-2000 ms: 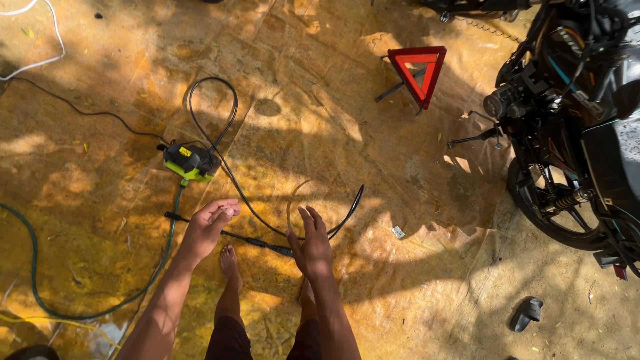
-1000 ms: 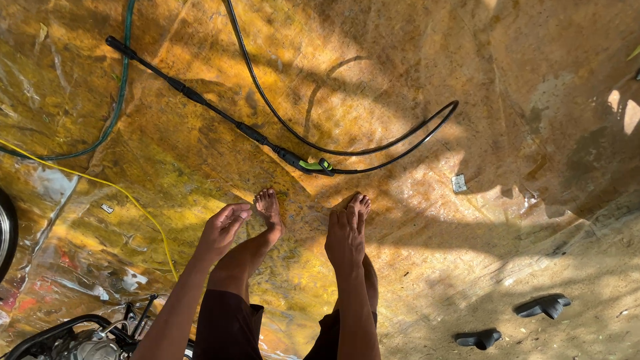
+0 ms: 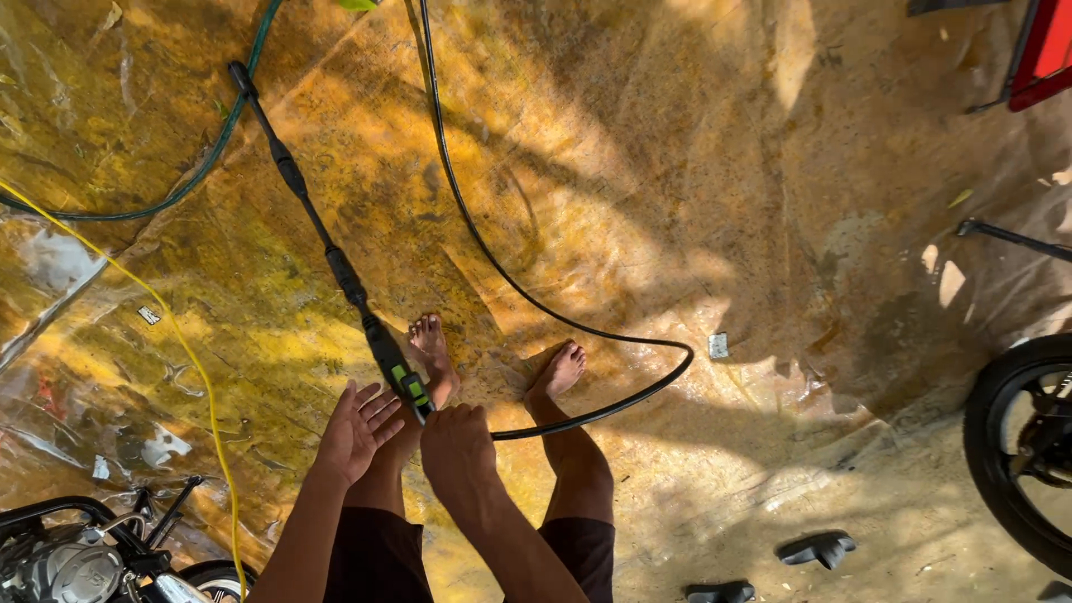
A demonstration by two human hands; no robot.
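Note:
My right hand (image 3: 459, 448) is closed around the grip of a black and green pressure washer gun (image 3: 398, 368). The long black lance (image 3: 310, 205) of the gun points up and to the left, its nozzle over a green hose. From beside my right hand a black high-pressure hose (image 3: 536, 301) loops out to the right and back up out of view. My left hand (image 3: 356, 434) is open with its palm up, just left of the gun's grip, and holds nothing.
Plastic sheeting covers the ground under my bare feet. A green garden hose (image 3: 197, 177) and a yellow cord (image 3: 180, 331) lie at left. Parts of motorcycles show at lower left (image 3: 71, 561) and right, with a wheel (image 3: 992, 452). Black sandals (image 3: 816, 548) lie lower right; a red warning triangle (image 3: 1043, 63) is at upper right.
The pressure washer gun lay on the ground in the earlier frames; my right hand now grips it. My left hand has opened beside it.

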